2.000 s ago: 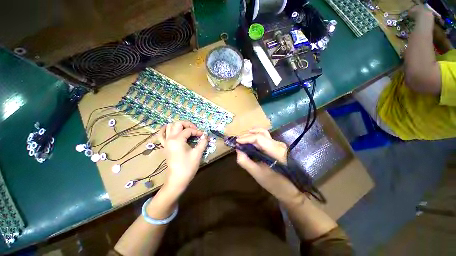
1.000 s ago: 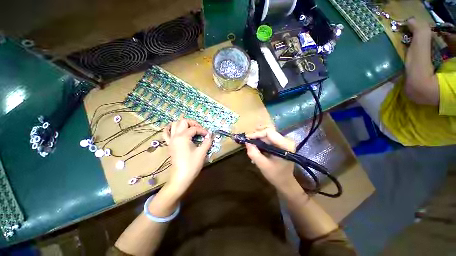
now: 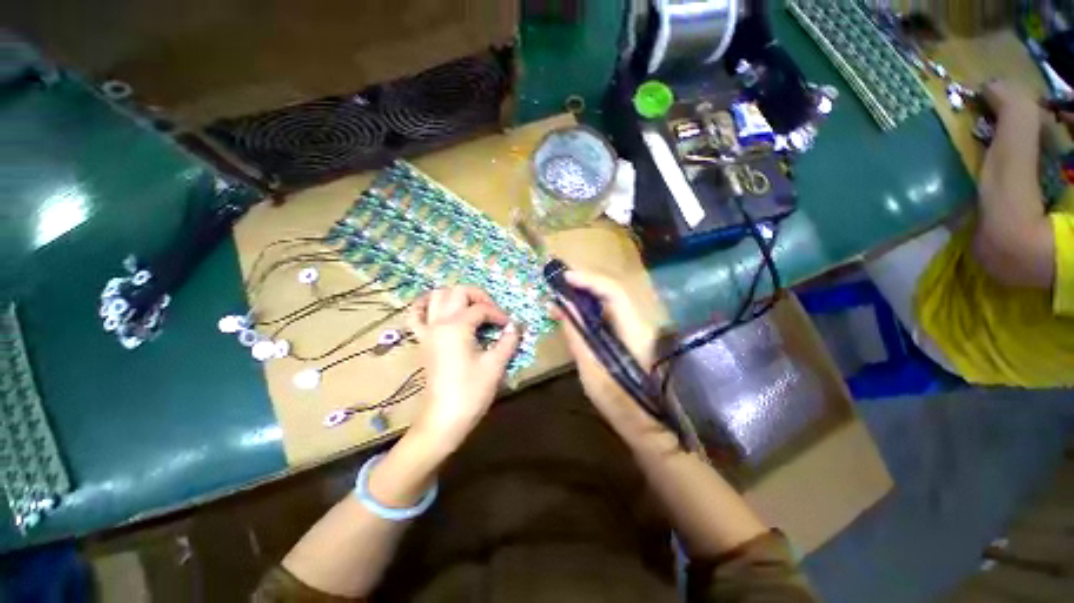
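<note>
The green PCB panel [image 3: 436,230] lies aslant on the tan cardboard mat [image 3: 289,406]. Dark lead wires run from its left edge to several white rounds [image 3: 307,378]. My left hand [image 3: 462,353] is over the panel's lower right end, thumb and fingers pinched together near the boards; what they pinch is too small to tell. My right hand [image 3: 615,342] holds the black soldering iron [image 3: 603,338], which points up and left toward the clear round jar [image 3: 572,177]. The iron's metal tip is just above the panel's right edge, blurred.
A black box [image 3: 718,153] with a green cap [image 3: 652,99], white strip and metal bits stands right of the jar. A brown box with spiral vents [image 3: 436,100] is behind. A wire bundle [image 3: 136,309] lies left. A person in yellow [image 3: 1001,283] sits right. An open carton [image 3: 824,436] is below.
My right hand has tilted the iron upward, and its tip has left the spot by my left fingers and moved toward the jar. My left hand stays at the panel. The whole view has shifted slightly.
</note>
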